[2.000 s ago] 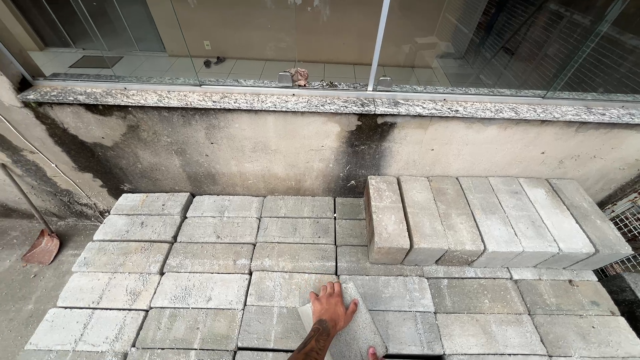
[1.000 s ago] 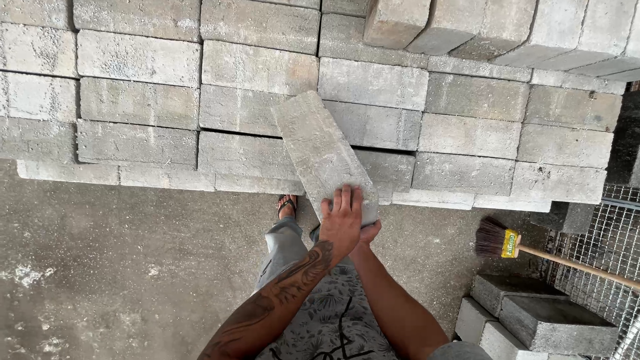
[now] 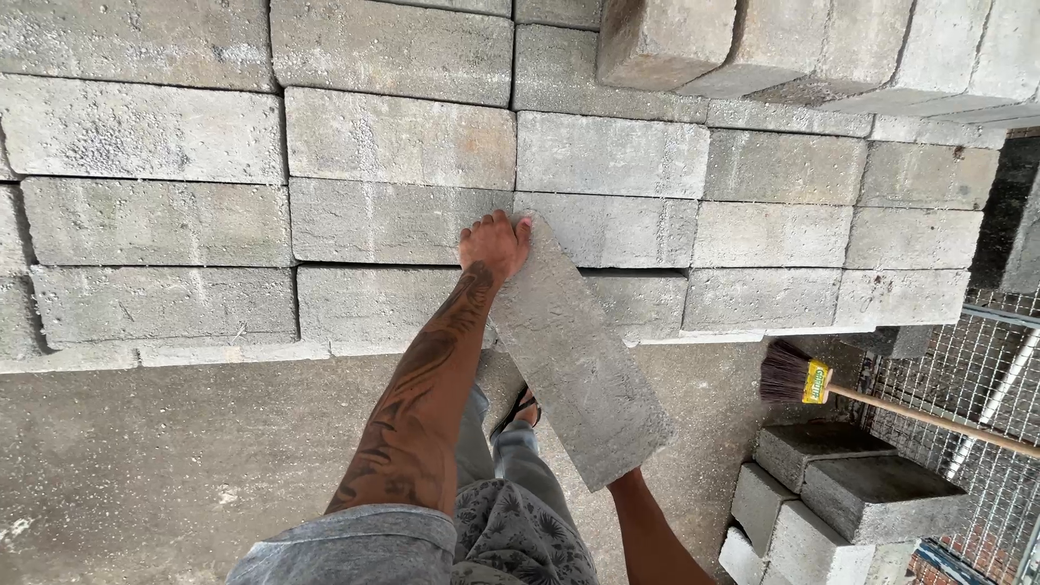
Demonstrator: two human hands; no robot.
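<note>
A rectangular concrete block [image 3: 581, 349] slants across the front edge of a stack of similar concrete blocks [image 3: 398, 138], its lower end out over the ground. My left hand [image 3: 494, 240], on the tattooed arm, grips the block's upper end, with the thumb on its top corner and the fingers over the stack. At the lower end my right hand [image 3: 624, 479] holds the block from beneath; its fingers are hidden and only the part near the wrist shows.
More blocks stand in a row [image 3: 666, 41] on the stack at the upper right. At the lower right are a bristle broom [image 3: 792, 374], a small pile of blocks [image 3: 821, 536] and a wire mesh panel [image 3: 1007, 366]. My sandaled foot [image 3: 524, 410] is on the concrete ground.
My left hand has moved from the block's lower end to its upper end, while my right hand stays at the lower end. The view has tipped down strongly since the oldest frame.
</note>
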